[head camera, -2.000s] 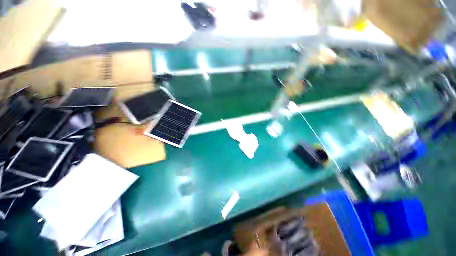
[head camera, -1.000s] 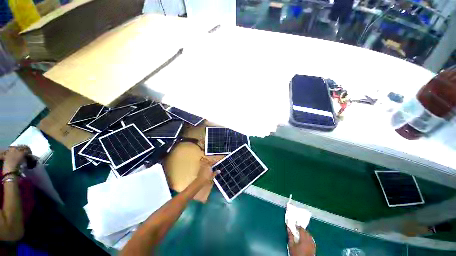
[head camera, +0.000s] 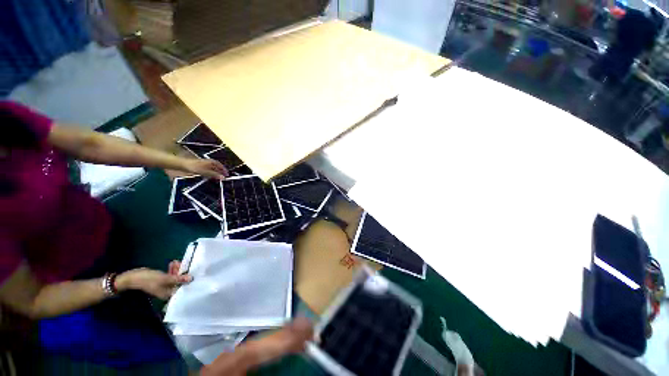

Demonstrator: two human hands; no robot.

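Observation:
My left hand (head camera: pixel 268 346), bare and blurred, comes in from the bottom and grips the left edge of a small solar panel (head camera: pixel 369 329). The panel is dark with a pale frame, tilted and blurred. My right hand is mostly cut off by the bottom edge; a crumpled white cloth (head camera: pixel 458 348) stands up from it. A stack of white sleeves (head camera: pixel 238 283) lies left of my left hand. More panels lie in a loose pile (head camera: pixel 251 203) on cardboard, and one lies partly under the white shelf's edge (head camera: pixel 386 244).
A coworker at left has one hand on the white sleeve stack and the other at the panel pile. A white shelf (head camera: pixel 469 161) crosses the right, with a large brown cardboard sheet (head camera: pixel 301 88) and a black smartphone (head camera: pixel 618 283) on it. The green bench (head camera: pixel 150 208) lies below.
The view has swung left. The panel under my left hand has moved towards the bottom. The coworker now reaches across to the pile and holds the sleeve stack's edge.

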